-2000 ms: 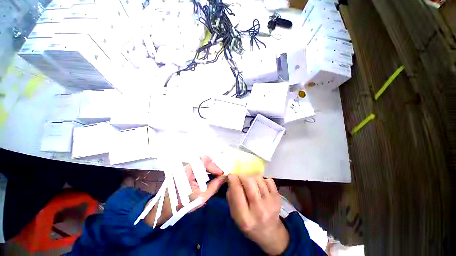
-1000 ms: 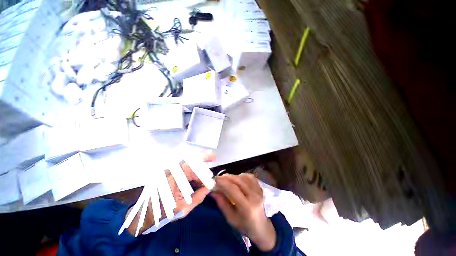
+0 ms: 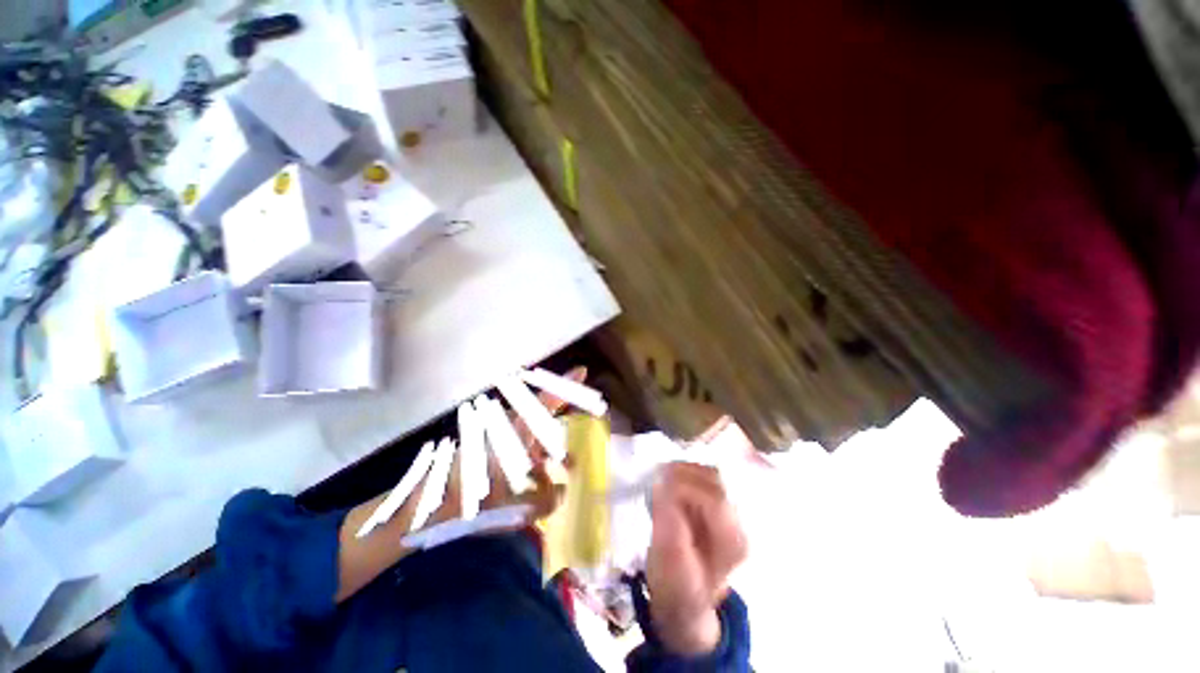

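My left hand point(image 3: 546, 440) is above my lap at the table edge. Several narrow white strips point(image 3: 471, 460) fan out over its back, fingers and wrist. It holds a pale yellow sheet point(image 3: 584, 506), upright and partly blurred. My right hand point(image 3: 691, 546) is just right of the sheet, apart from it, blurred, with its fingers curled. Whether it pinches anything cannot be told. A pale blurred patch lies between sheet and right hand.
Two open white trays point(image 3: 320, 339) and small white boxes with yellow dots point(image 3: 283, 230) stand on the table point(image 3: 507, 283). Dark cords point(image 3: 79, 132) lie at far left, a black object point(image 3: 266, 32) behind. Stacked cardboard point(image 3: 684, 237) and a person's dark red sleeve point(image 3: 1053, 368) are at right.
The view has swung right, so the table things sit further left and a red sleeve shows more. My right hand has moved away from my left. The yellow sheet now stands clearly in view.
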